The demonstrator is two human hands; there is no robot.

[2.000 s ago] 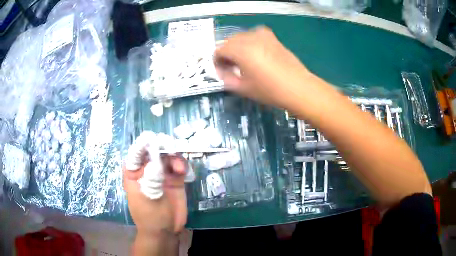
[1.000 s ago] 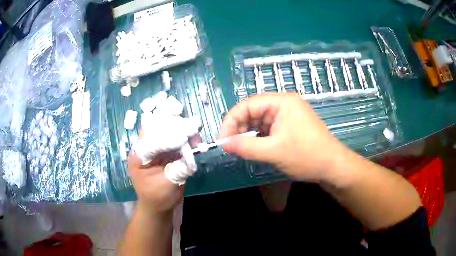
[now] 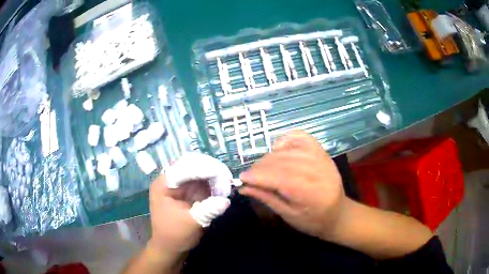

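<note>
My left hand (image 3: pixel 190 195), with white ribbed finger cots on thumb and fingers, is closed at the lower middle. My right hand (image 3: pixel 295 187) is bare and meets it fingertip to fingertip. A small white piece (image 3: pixel 236 182) shows between the fingertips of both hands; the rest of it is hidden by the fingers. The clear assembly tray (image 3: pixel 390 101) lies just beyond my right hand, with a row of finished assemblies (image 3: pixel 289 64) side by side like rungs and a few more below them. White housings (image 3: pixel 123 126) lie loose in the left tray (image 3: pixel 185 155).
A clear box heaped with small white parts (image 3: pixel 115 48) stands at the upper left. Crumpled plastic bags (image 3: pixel 32 176) lie far left. A bag of shiny metal parts (image 3: pixel 383 27) and an orange block (image 3: pixel 433 37) are upper right. A red stool (image 3: pixel 413 176) stands below the bench edge.
The view has shifted right, so the trays appear further left. The slim piece seen between my hands is now mostly covered, and my hands are closer together, nearer the bench's front edge.
</note>
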